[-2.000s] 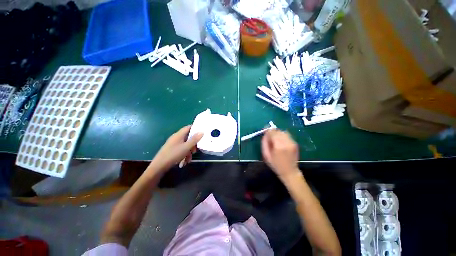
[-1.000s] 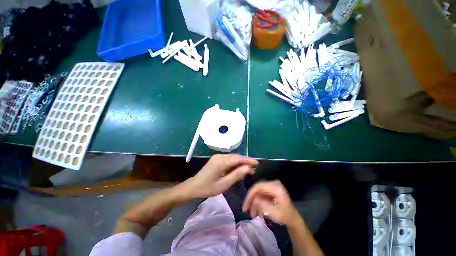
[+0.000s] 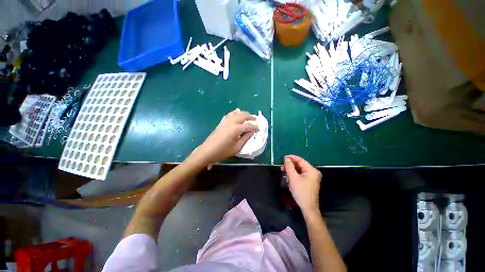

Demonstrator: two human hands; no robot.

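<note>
A white plastic housing (image 3: 258,144) lies on the green bench near its front edge. My left hand (image 3: 232,133) is over it from the left, fingers on its top and gripping it; the hand covers its centre hole and left part. A small pale tip shows below my left wrist; I cannot tell what it is. My right hand (image 3: 304,178) is at the bench edge, right of the housing and apart from it. Its thumb and forefinger are close together; whether they hold something tiny is unclear.
White arms with tangled blue strands (image 3: 353,79) lie at the right, beside a cardboard box (image 3: 441,69). More arms (image 3: 207,59), a blue tray (image 3: 150,34), a perforated tray (image 3: 101,125) and an orange-brown jar (image 3: 292,29) are around. Housings (image 3: 454,218) stand in rows at lower right.
My left hand has moved up from below the bench edge onto the housing, covering the arm that projected at its left. My right hand has risen to the bench edge. The view has shifted.
</note>
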